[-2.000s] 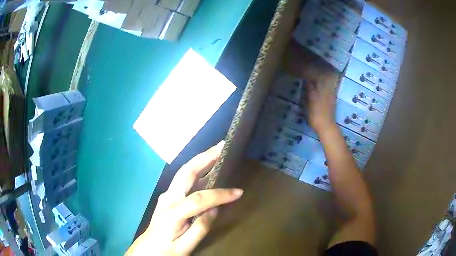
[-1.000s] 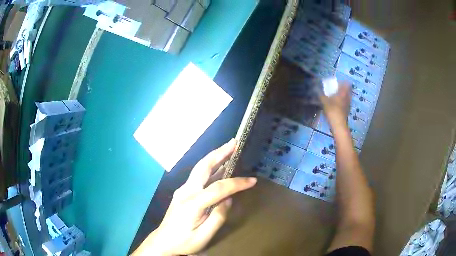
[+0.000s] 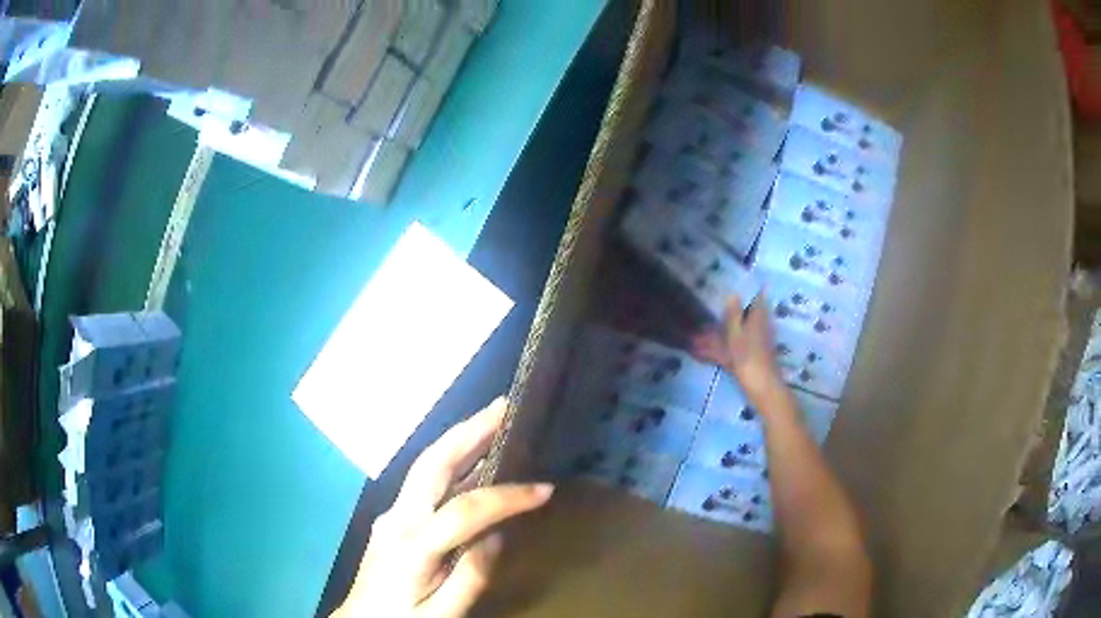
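The large brown shipping carton (image 3: 954, 302) stands open in front of me, with rows of small white-blue retail boxes (image 3: 821, 260) inside. My left hand (image 3: 453, 519) grips the carton's near-left rim, thumb and fingers on either side of the wall. My right hand (image 3: 743, 350) is down inside the carton, blurred. Its fingertips touch the end of a retail box (image 3: 694, 260) beside a dark gap between two groups of boxes. Whether the fingers hold that box is not clear.
A green bench (image 3: 266, 410) lies left of the carton, with a plain white sheet (image 3: 405, 350), a large block of stacked boxes (image 3: 302, 73) at the back and a shorter stack (image 3: 121, 447) at far left. White parts (image 3: 1026, 586) lie at lower right.
A small white surface showed at my right hand one second ago and does not show now. My right hand has moved lower left in view. My left hand stays on the rim. The view has shifted.
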